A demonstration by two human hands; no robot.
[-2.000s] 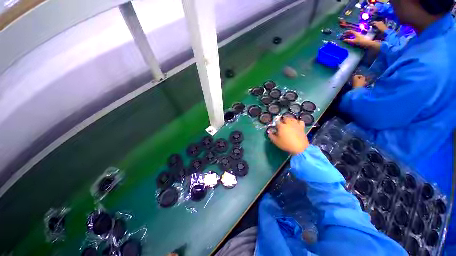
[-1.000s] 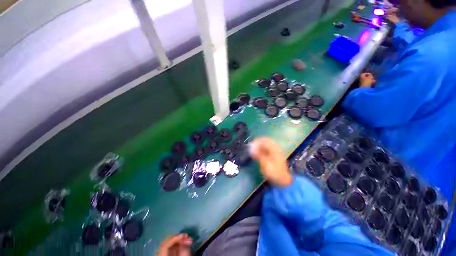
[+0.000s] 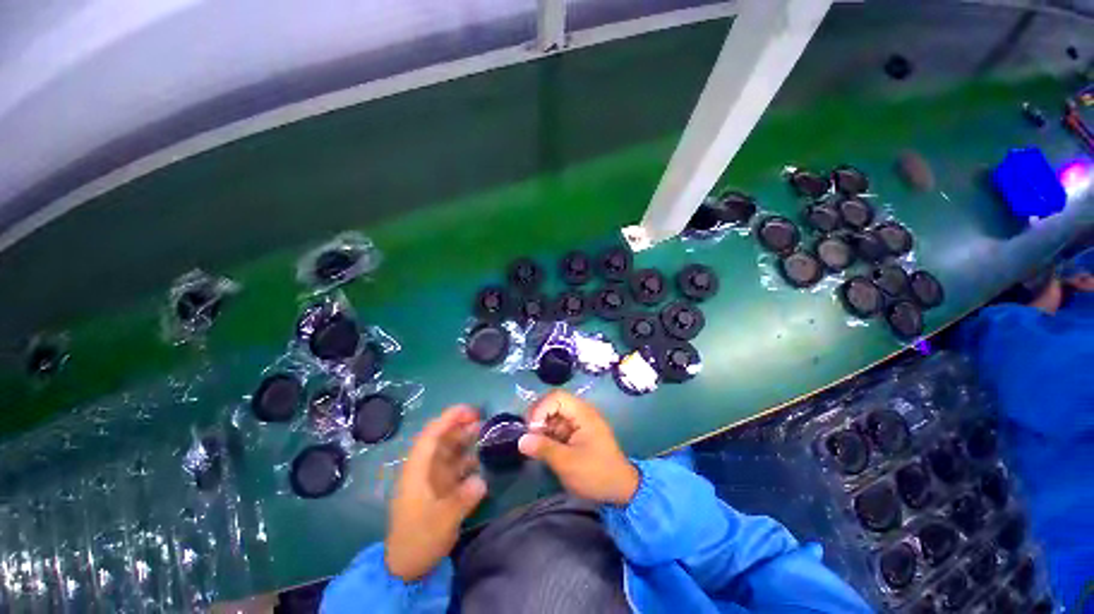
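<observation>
A round black unit (image 3: 504, 441) is between my hands, low in front of me near the bench edge. My right hand (image 3: 581, 449) grips its right side with thumb and fingers. My left hand (image 3: 434, 489) is at its left with fingers apart; a narrow gap shows between them. Black hubbed discs (image 3: 573, 305) lie grouped just beyond my hands. White and yellow squares (image 3: 638, 372) lie on discs there, beside a black disc in clear film (image 3: 554, 362).
Film-wrapped discs (image 3: 334, 336) lie left, beyond an empty clear blister tray (image 3: 108, 528). More discs (image 3: 834, 251) lie right, past a white post (image 3: 732, 120). A filled tray (image 3: 936, 480) is below the edge. A blue bin (image 3: 1029, 184) and a person's sleeve (image 3: 1032, 396) are far right.
The view has swung left. My right hand has come back from the far-right discs, past the hubbed group, to the black unit. My left hand has come fully into view beside it.
</observation>
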